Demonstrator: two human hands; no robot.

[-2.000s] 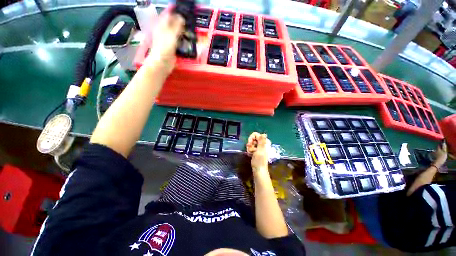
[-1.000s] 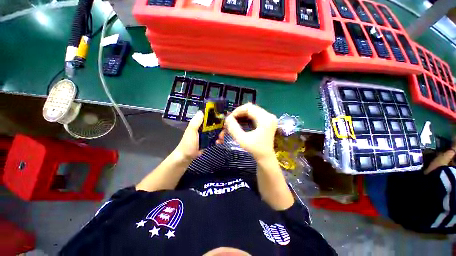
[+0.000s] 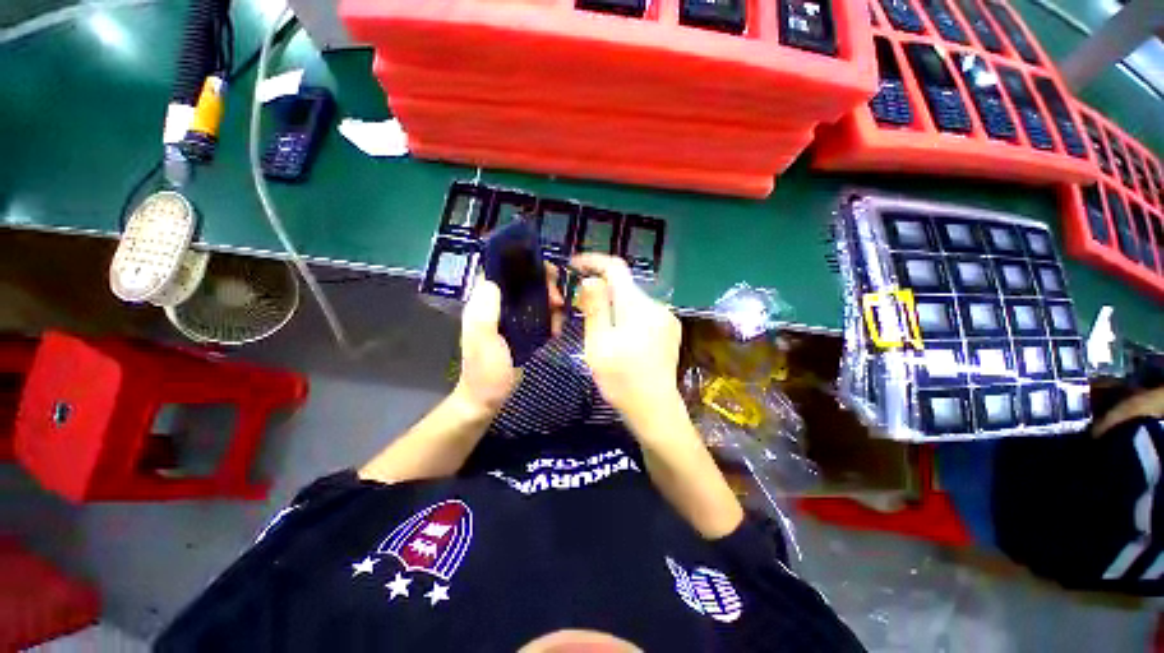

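A dark keypad phone (image 3: 514,287) is upright in my left hand (image 3: 485,351), in front of the bench edge. My right hand (image 3: 628,334) is just right of the phone, fingers bent near its upper right side; a small dark thing shows at the fingertips, too blurred to name. The clear lens tray (image 3: 557,230) with black-framed lenses lies on the bench just behind my hands, partly hidden by the phone. No yellow liner shows on the phone.
Red foam phone trays (image 3: 574,121) are stacked behind. Stacked lens trays (image 3: 977,319) with a yellow liner are at right. A lone phone (image 3: 296,134), hose (image 3: 198,70) and small fan (image 3: 232,300) are left. Liner waste (image 3: 734,398) lies below the bench. Another person's sleeve (image 3: 1085,504) is far right.
The phone first came from the foam tray to in front of me. Since then the yellow frame on its front has gone from view, and the phone looks all dark. A yellow piece shows in the waste.
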